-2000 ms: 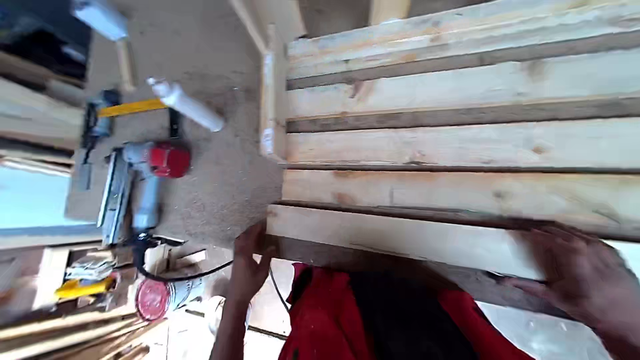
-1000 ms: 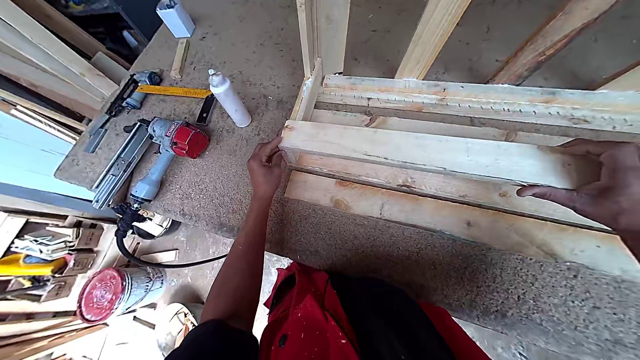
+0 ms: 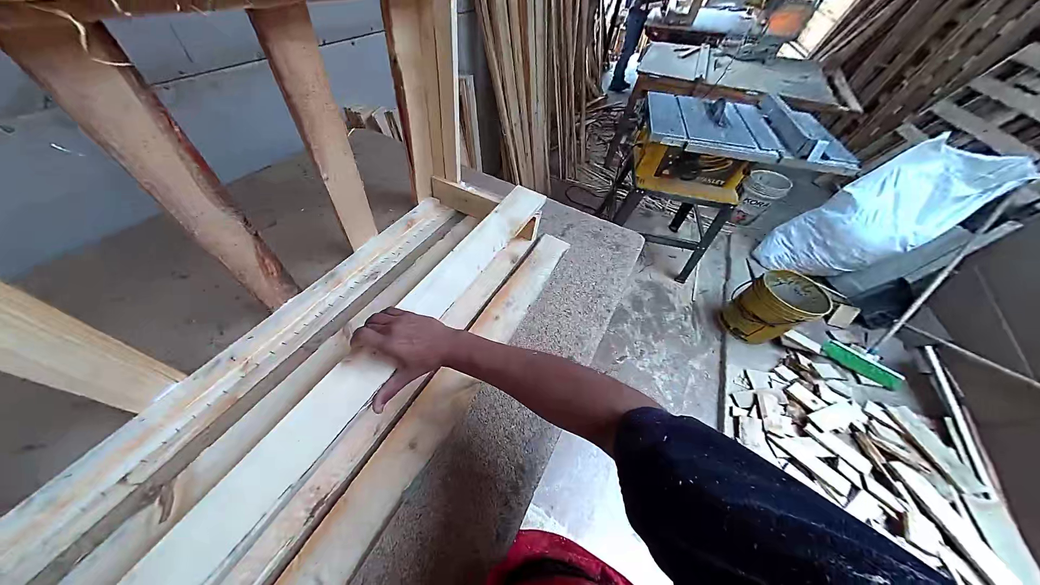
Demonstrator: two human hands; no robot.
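Note:
My right hand [image 3: 406, 345] grips a pale planed wooden board [image 3: 443, 284] from above, fingers over its far edge and thumb along its near edge. This board lies on top of other boards, running from the lower left toward the frame's far end. Beside it, on the near side, lies a longer loose-edged board [image 3: 520, 305]. On the far side runs a rail [image 3: 244, 357] with a row of nail points or staples along it. A short wooden crosspiece [image 3: 463, 197] stands at the far end. My left hand is outside the view.
The particle-board worktop [image 3: 585, 268] ends at a rounded corner. Beyond stand a yellow table saw [image 3: 699, 158], a yellow bucket [image 3: 776, 305], a white sack [image 3: 886, 207], a green broom head [image 3: 863, 364] and wood offcuts [image 3: 837, 439] on the floor. A person's leg [image 3: 628, 45] shows far back.
The view has swung far to the right. The board that both hands held a second ago lies over the other boards under my right hand. My left hand has left the view.

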